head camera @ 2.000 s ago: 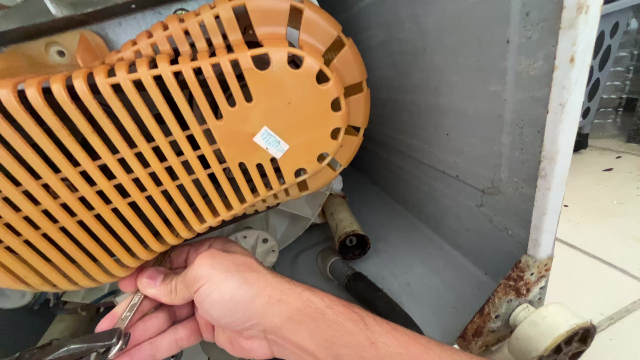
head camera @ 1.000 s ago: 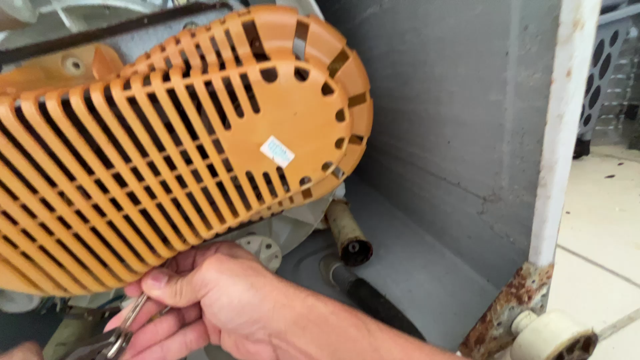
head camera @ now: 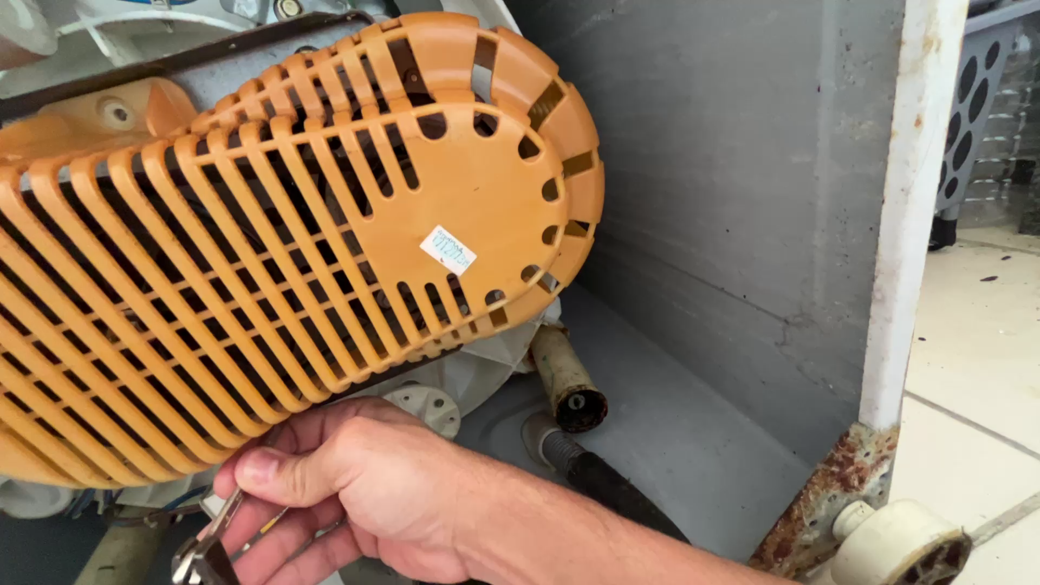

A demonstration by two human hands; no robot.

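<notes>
My right hand (head camera: 349, 487) is under the lower edge of an orange slotted plastic guard (head camera: 471, 187), inside an appliance cabinet. Its thumb and fingers close on a slim metal hand tool (head camera: 223, 520), which runs down to the bottom left; the tool's upper end is hidden by the fingers and its exact kind cannot be told. A small sticker with writing (head camera: 448, 250) is on the guard. Behind the hand is a round white plastic piece with holes (head camera: 426, 409). My left hand is not in view.
A grey cabinet wall (head camera: 731, 187) with a white edge (head camera: 914, 211) stands at right, ending in a rusty corner bracket (head camera: 837, 496) and a cream foot (head camera: 898, 540). A hollow cylinder (head camera: 565, 378) and a black hose (head camera: 617, 487) lie below the guard. A grey basket (head camera: 971, 106) is farther right.
The metal tool's visible lower part has shifted in the hand's grasp and is at a different angle. The right hand stays at the guard's lower edge.
</notes>
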